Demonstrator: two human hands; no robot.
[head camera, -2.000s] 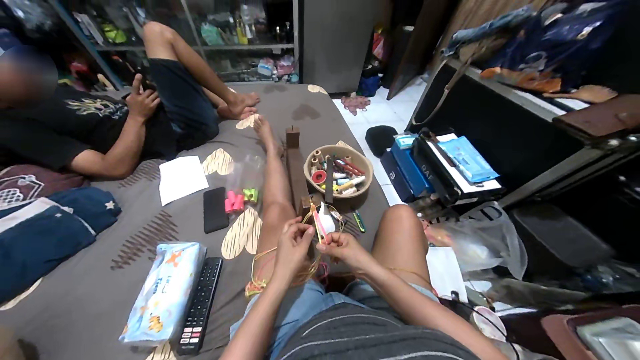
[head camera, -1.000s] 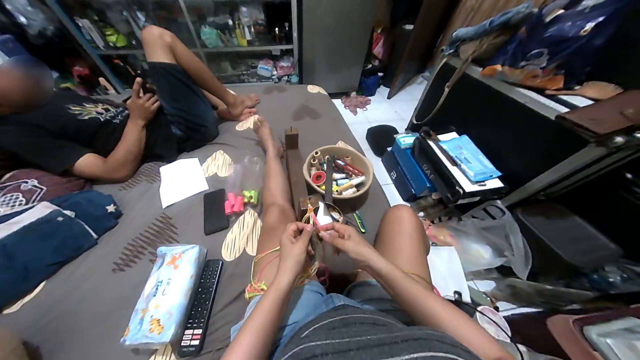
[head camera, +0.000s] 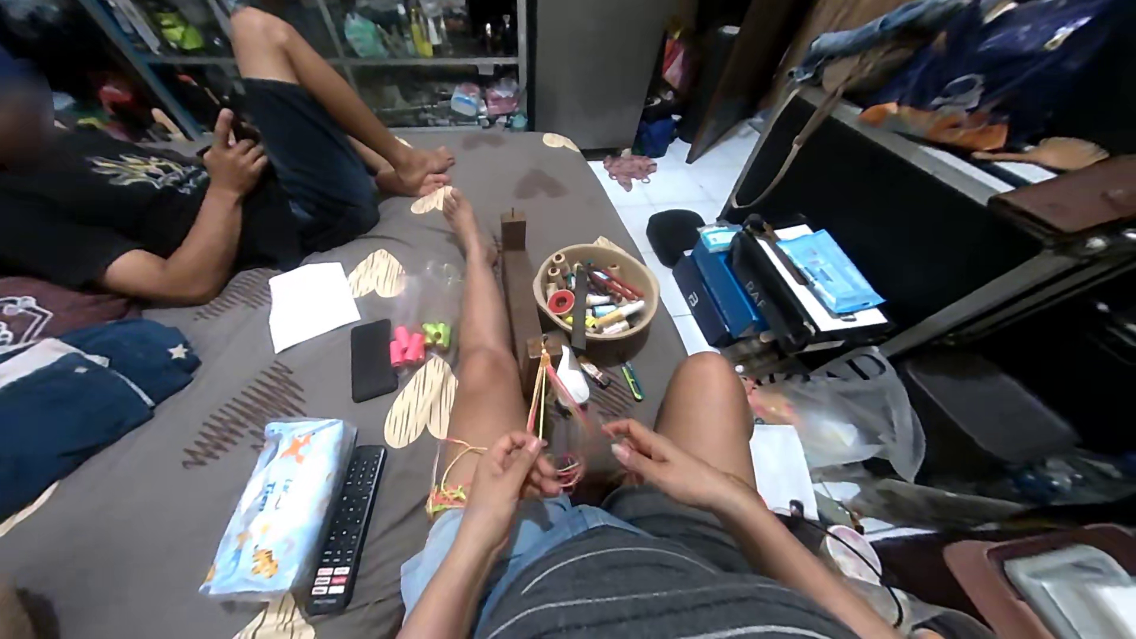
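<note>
Pink and yellow cords (head camera: 539, 399) run down from the near post of a brown wooden stand (head camera: 522, 293) that lies between my legs. My left hand (head camera: 508, 470) grips the yellow and pink cords below the post. To its right, my right hand (head camera: 652, 457) has its thumb and forefinger close together near a pink strand, which is blurred; whether it holds the strand is unclear. More cord, yellow and pink, lies over my left thigh (head camera: 457, 479). Just beyond the hands are a white object (head camera: 572, 377) and a green cutter-like tool (head camera: 632, 382).
A round basket (head camera: 652, 306) of thread spools and pens stands beside the stand. Left on the bed lie pink spools (head camera: 407, 346), a black phone (head camera: 373, 361), white paper (head camera: 312, 304), a wipes pack (head camera: 280, 510) and a remote control (head camera: 348, 532). Another person reclines at the far left.
My right hand has moved right, away from my left hand; the two were close together at the cords before. The left hand stays at the cords.
</note>
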